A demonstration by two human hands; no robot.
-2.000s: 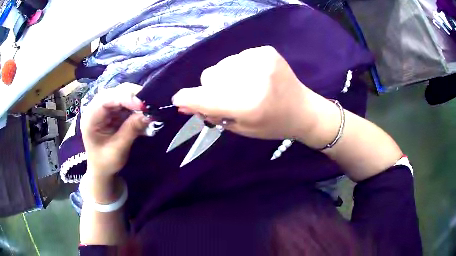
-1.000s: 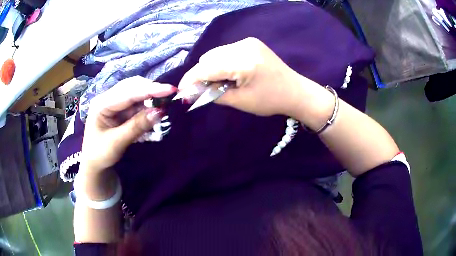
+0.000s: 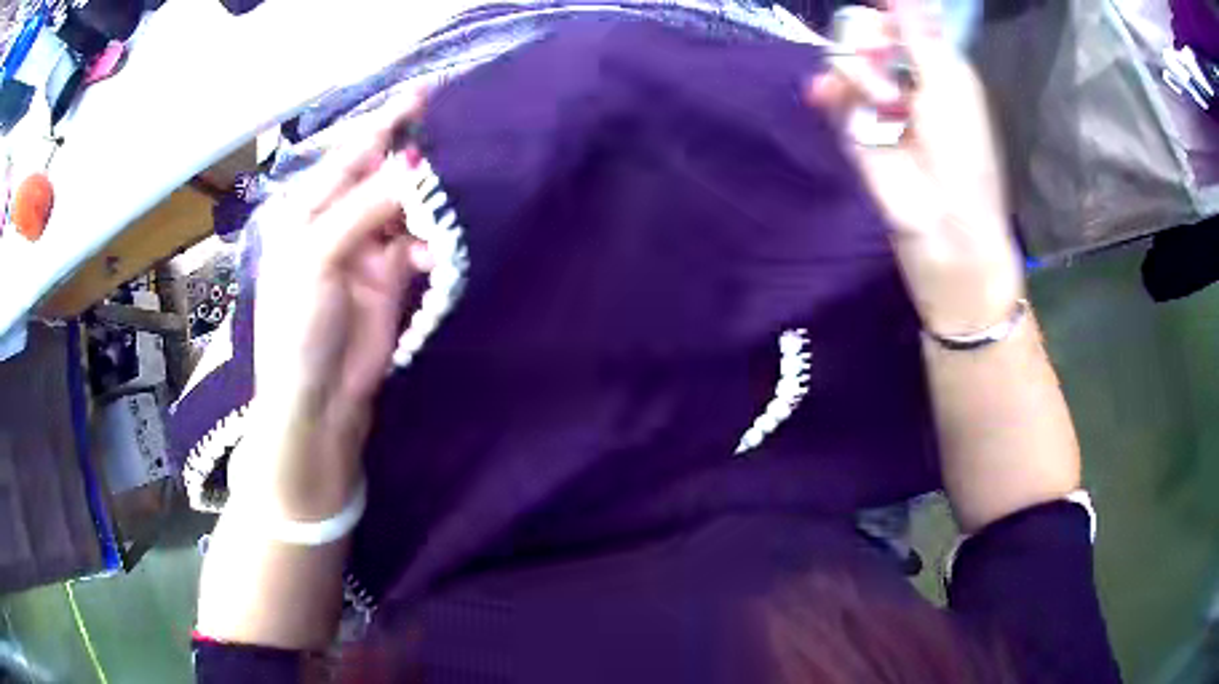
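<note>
The dark purple garment (image 3: 628, 254) lies spread over the lap, with short curved strips of white trim (image 3: 441, 274) on it. My left hand (image 3: 341, 254) is at the garment's left edge, its thumb and fingers closed on the cloth beside the white trim; a small dark thing shows at the fingertips, too blurred to name surely. My right hand (image 3: 922, 147) is raised at the upper right, blurred. Something pale or shiny shows at its fingers, but its shape is unclear. The needle and thread cannot be made out.
A white-topped table (image 3: 201, 120) with a wooden drawer (image 3: 141, 254) is at the left. An orange tag (image 3: 32, 206) hangs near it. A grey-brown cloth bin (image 3: 1090, 147) stands at the upper right, another cloth bin (image 3: 40, 454) at the lower left. The floor is green.
My right hand has moved away from the left hand, up and to the right. My left hand has moved up slightly, and more white trim shows beside it. The scissor blades no longer show clearly.
</note>
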